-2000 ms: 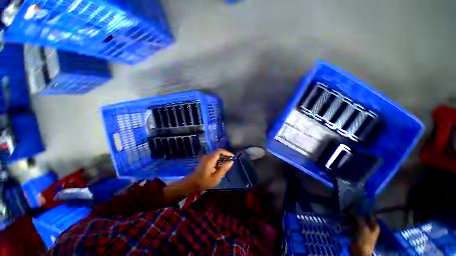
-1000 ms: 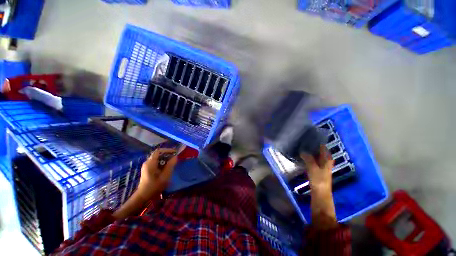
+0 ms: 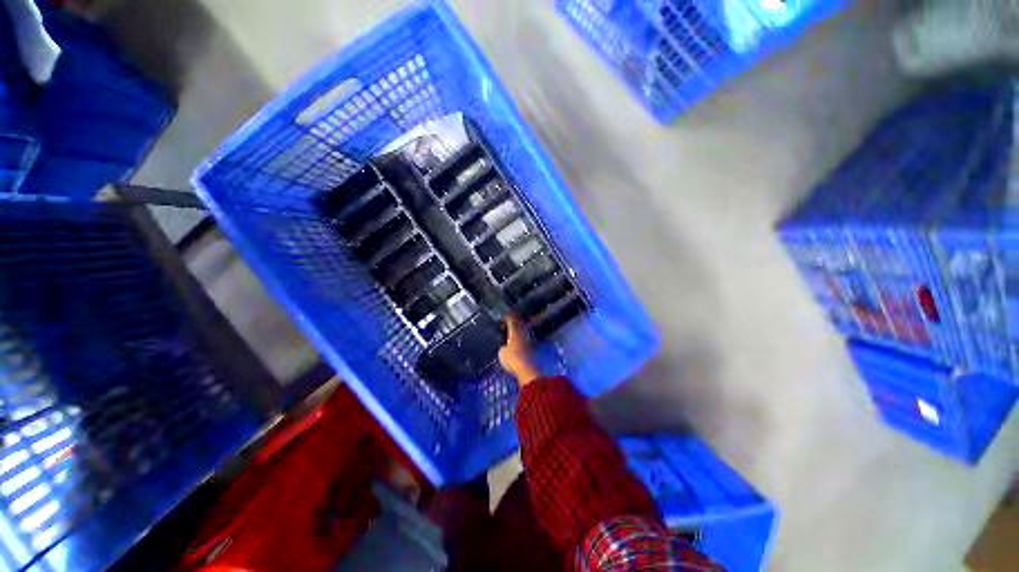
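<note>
A blue crate (image 3: 581, 263) stands tilted across the middle of the view. Inside it, two rows of black housings with silver edges (image 3: 408, 251) stand on edge, with whitish paper (image 3: 434, 143) at the far end. My right hand (image 3: 516, 353) reaches into the crate and holds a black housing (image 3: 464, 344) by its right edge, at the near end of the left row. My fingers are partly hidden behind the housing. My left hand is not in view.
A blue slotted crate (image 3: 101, 369) stands at left, with a dark frame bar beside it. A red stool-like object (image 3: 296, 480) and a grey panel (image 3: 391, 536) lie below. More blue crates stand at upper centre, right (image 3: 894, 268) and lower right (image 3: 715, 492).
The view has turned and come closer to the left crate. My right hand has moved with a black housing from the right crate into this one. My left hand has left the picture.
</note>
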